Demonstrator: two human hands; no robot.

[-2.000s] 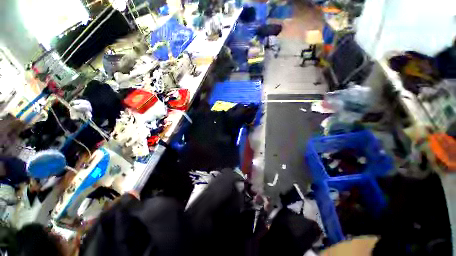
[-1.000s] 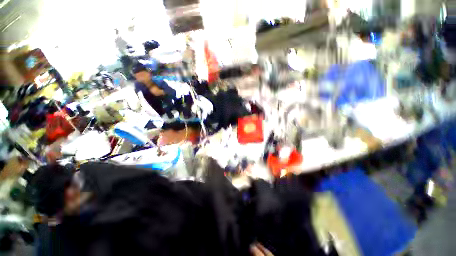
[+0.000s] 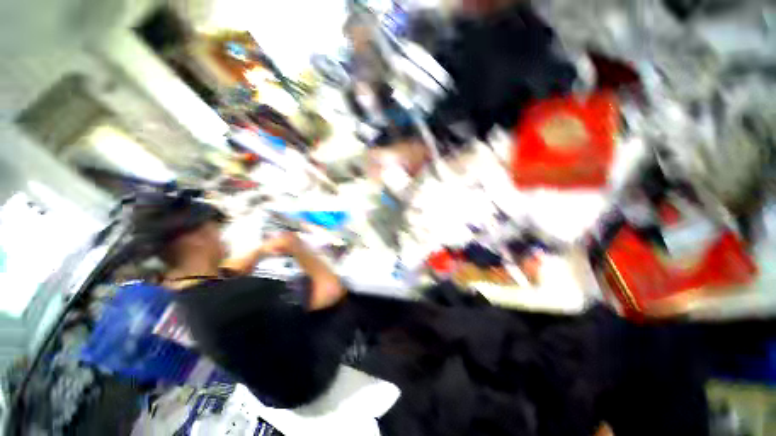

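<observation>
The frame is strongly blurred. A large mass of black cloth (image 3: 502, 366) fills the bottom middle and right, in front of a white table (image 3: 544, 294). A tiny skin-coloured patch (image 3: 603, 429) shows at the bottom edge against the black; it may be a fingertip of my right hand, cut off by the edge. What it touches is hidden. My left hand is not in view.
A person in a black top (image 3: 264, 332) sits at the left, arms towards a sewing machine with a blue panel (image 3: 322, 219). A red box (image 3: 566, 143) and another red item (image 3: 681, 277) lie among white scraps on the table.
The view has swung left and closer to the seated person and the red items. The blue crates and the aisle have left the view. The black cloth still fills the bottom.
</observation>
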